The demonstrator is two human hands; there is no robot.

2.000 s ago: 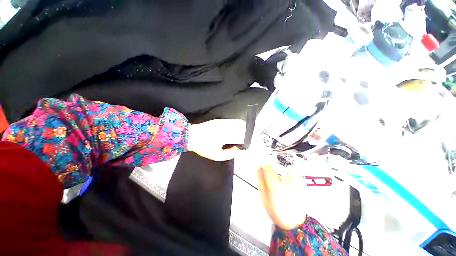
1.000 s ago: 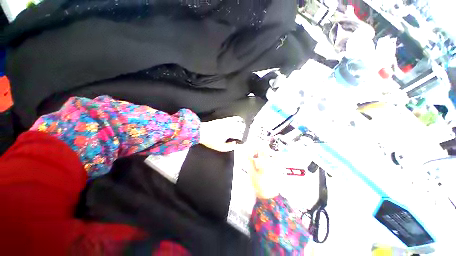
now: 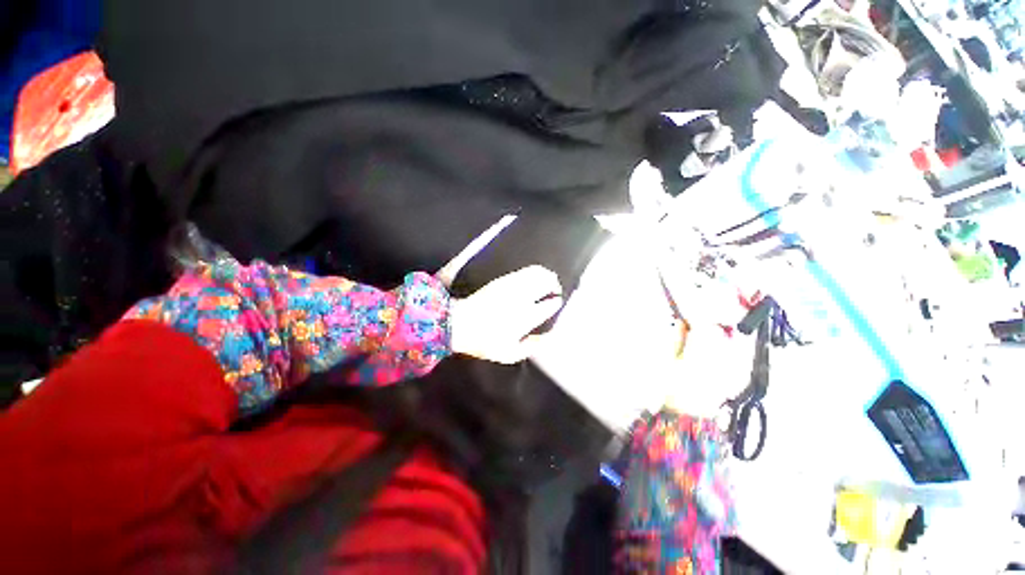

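Note:
Black fabric lies in broad folds behind and left of the hands, and more dark cloth hangs over the lap. My left hand is at the table edge by this cloth, its fingers curled; glare hides whether it grips anything. A pale pointed strip lies beside its wrist. My right hand is washed out by glare over the white table, right of the left hand; its fingers cannot be made out. The white sewing machine with a blue stripe is beyond it, its needle area unclear.
Black shears lie on the table right of my right hand, a small red item near them. The dark control panel and a yellow item are further right. White scraps lie behind the machine. An orange-red piece is upper left.
The view has shifted. The black panel that hung over the table edge below my left hand no longer shows there. The pale strip now shows by the left wrist. My right hand is further from my left.

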